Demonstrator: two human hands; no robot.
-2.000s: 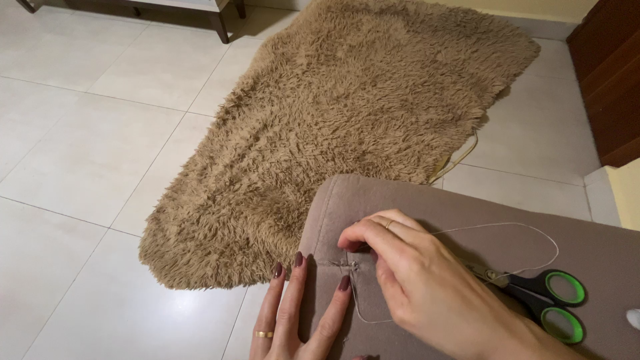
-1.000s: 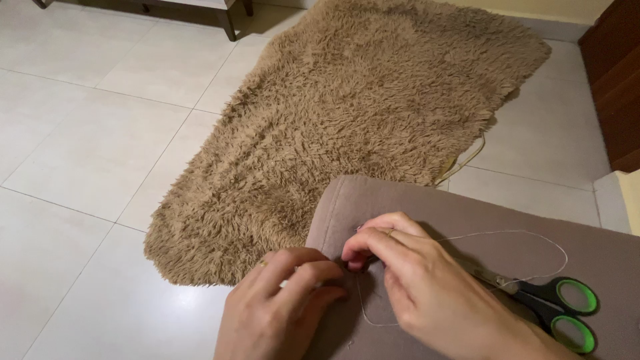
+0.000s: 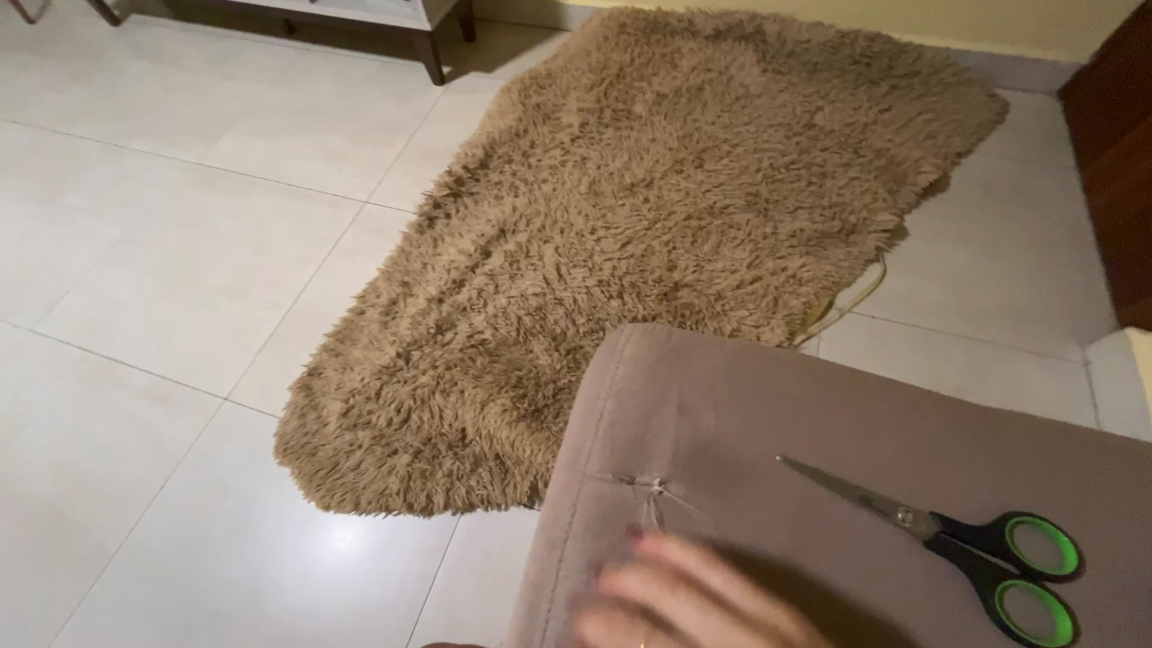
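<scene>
A taupe upholstered cushion or seat (image 3: 810, 414) fills the lower right. Near its left seam is a stitched spot (image 3: 652, 486) with puckered fabric and short loose ends of pale thread. Just below that spot is my right hand (image 3: 693, 594), blurred, with dark nails and its fingers pointing up and left; whether it holds anything cannot be made out. Only a sliver of skin, apparently my left hand (image 3: 454, 644), shows at the bottom edge. To the right, scissors (image 3: 954, 531) with black and green handles lie on the fabric, blades together. No needle can be seen.
A shaggy brown rug (image 3: 648, 216) lies on pale floor tiles (image 3: 180, 243) beyond the upholstery. A light cord (image 3: 846, 310) shows by the rug's right edge. Furniture with dark legs (image 3: 427, 56) stands at the upper left, and a dark wooden panel (image 3: 1116, 171) at the right.
Both hands have moved down from the stitched spot, the left almost out of view. The long thread loop near the scissors no longer shows, and the scissors' blades are uncovered.
</scene>
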